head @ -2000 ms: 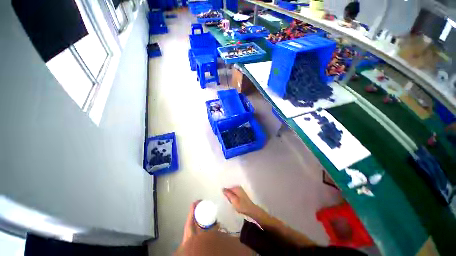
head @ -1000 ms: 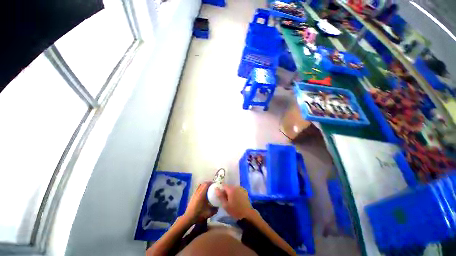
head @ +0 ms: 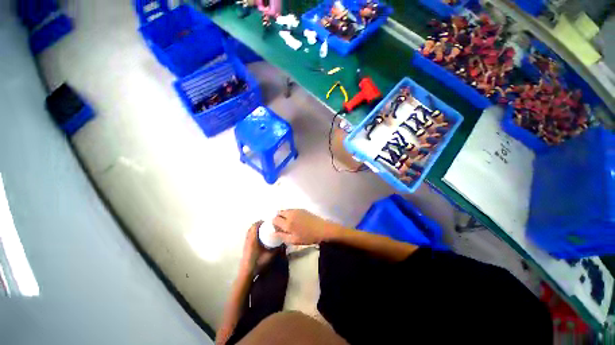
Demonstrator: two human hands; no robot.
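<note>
A round white object, like the lid of a cup or bottle [head: 270, 235], is held in front of my body, above the floor. My left hand [head: 253, 244] is closed around its left side and underside. My right hand [head: 295, 228] is on its top and right side, with the fingertips touching the white surface. The body of the object is mostly hidden by my hands.
A blue stool [head: 264, 138] stands ahead on the floor. On the green bench [head: 283, 59] at the right are a light blue figure tray [head: 454, 124], a red heat gun [head: 363, 93], yellow-handled cutters [head: 337, 90] and crates of reddish figures. A wall [head: 61, 269] runs along the left.
The view has moved forward along the aisle and turned right, bringing the stool and figure tray closer. My right hand has come over to the white object and stays on it.
</note>
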